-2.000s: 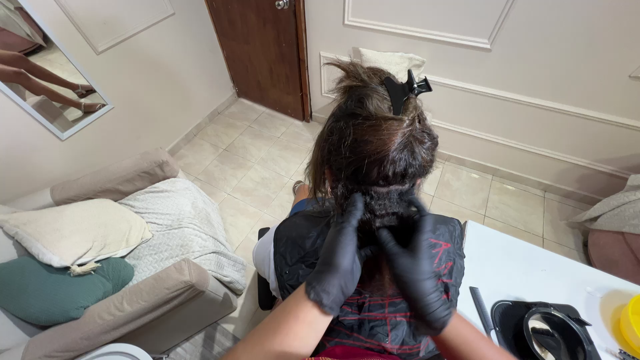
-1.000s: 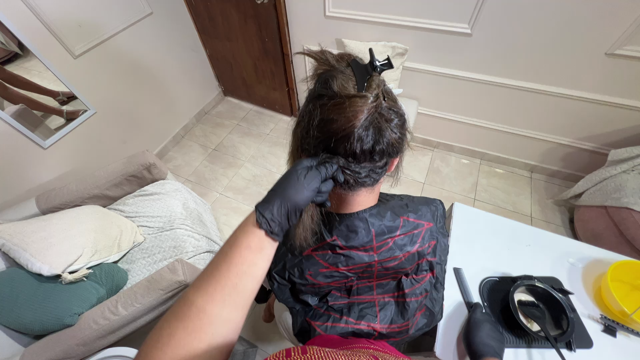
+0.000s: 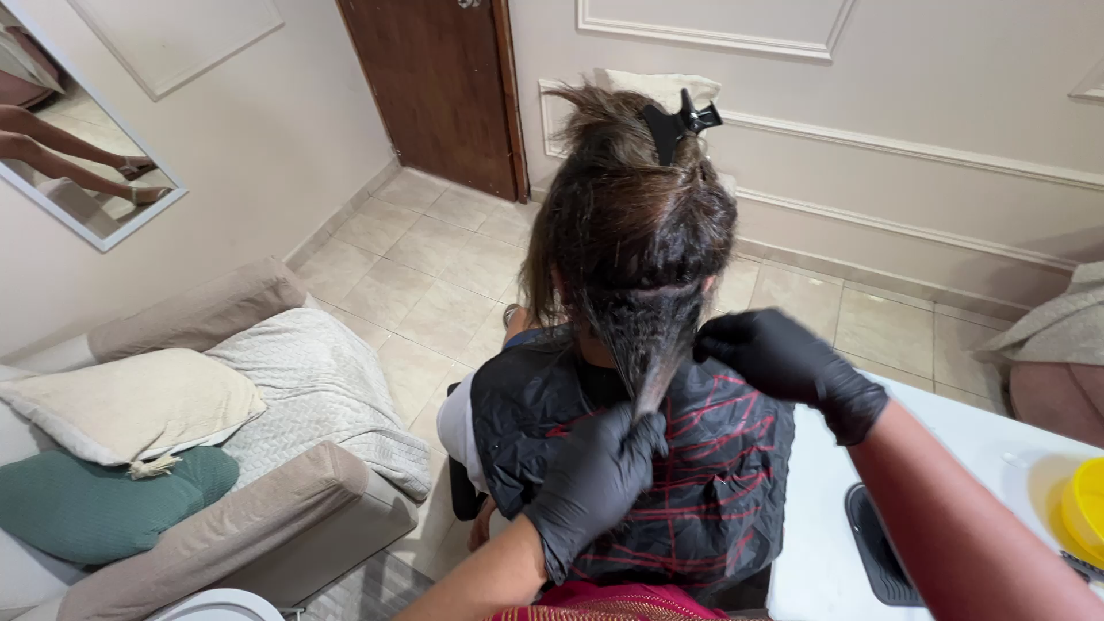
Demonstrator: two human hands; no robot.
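Note:
A seated person faces away from me, wearing a black salon cape (image 3: 724, 466) with red lines. The upper hair (image 3: 655, 216) is gathered up under a black butterfly hair clip (image 3: 677, 125). Below a parting at the nape, a wet-looking lower section of hair (image 3: 651, 345) is drawn down into a narrow strand. My left hand (image 3: 599, 483), in a black glove, is closed around the end of that strand. At the right edge of the same section is my right hand (image 3: 780, 362), also black-gloved, with its fingertips beside the hair; whether they pinch anything is unclear.
To the right stands a white table (image 3: 819, 517) with a black tray (image 3: 875, 552), partly behind my right forearm, and a yellow bowl (image 3: 1088, 509). An armchair (image 3: 319, 509) with a cream cushion (image 3: 138, 405), a green cushion (image 3: 112, 500) and a throw is at left. A wooden door (image 3: 440, 86) stands beyond.
My right hand has moved from the table up to the nape hair. My left hand has come down from the side of the nape and now holds the lower section drawn downward.

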